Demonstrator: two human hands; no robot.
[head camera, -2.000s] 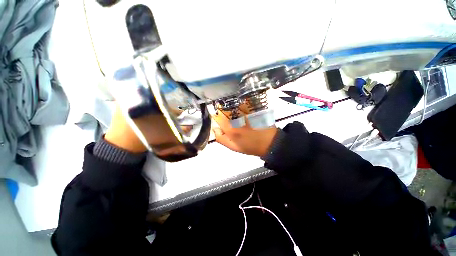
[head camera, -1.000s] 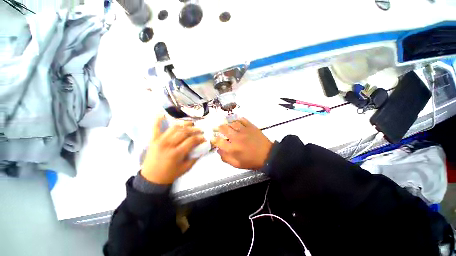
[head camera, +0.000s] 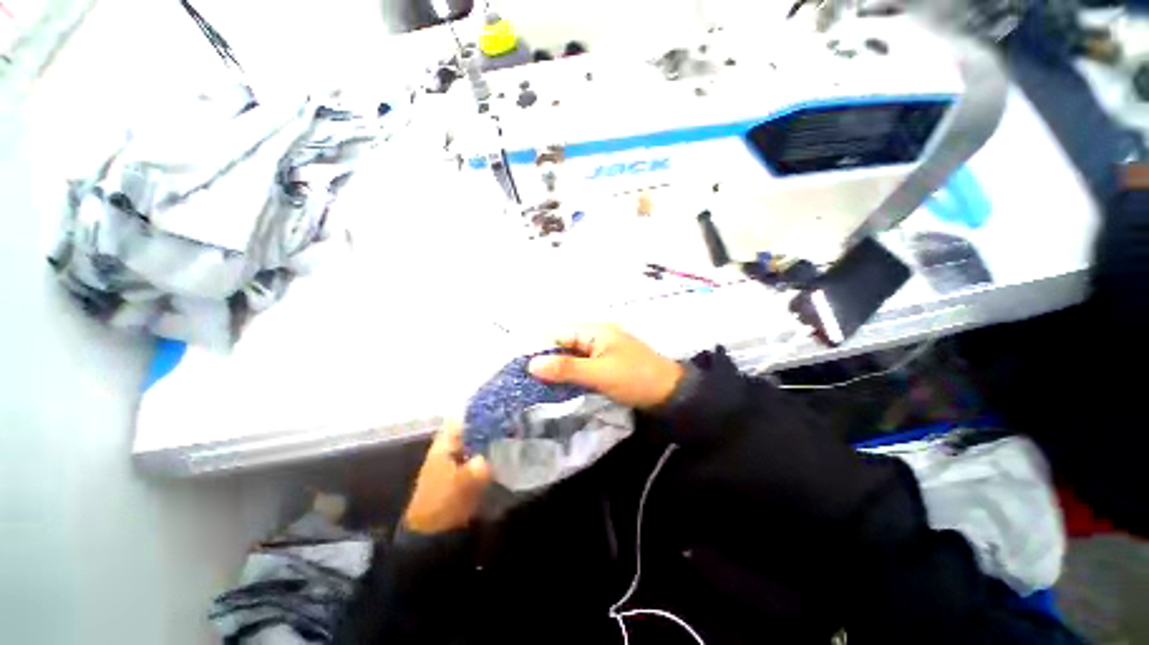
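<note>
A small garment piece (head camera: 554, 441), pale grey with a speckled dark navy band, is held at the table's front edge, close to my body. My left hand (head camera: 447, 481) grips its left end, with the thumb on the cloth. My right hand (head camera: 615, 365) grips its upper right edge, with the thumb on the navy band. The white sewing machine (head camera: 655, 139) with a blue stripe stands behind. Its needle area (head camera: 547, 224) is beyond the hands, with no cloth visible under it.
A grey cloth heap (head camera: 214, 214) lies at the table's left. Snips (head camera: 680, 275), a screwdriver (head camera: 713, 238), keys (head camera: 779, 268) and a black phone-like rectangle (head camera: 857, 287) lie right. A second bundle (head camera: 296, 586) sits below left; pale cloth (head camera: 989, 504) is low right. A person's dark sleeve (head camera: 1125, 252) shows far right.
Both hands have moved from the needle area back to the table's front edge, and the navy-banded piece now shows between them. The head view has pulled back, showing more of the machine and the lower bundle.
</note>
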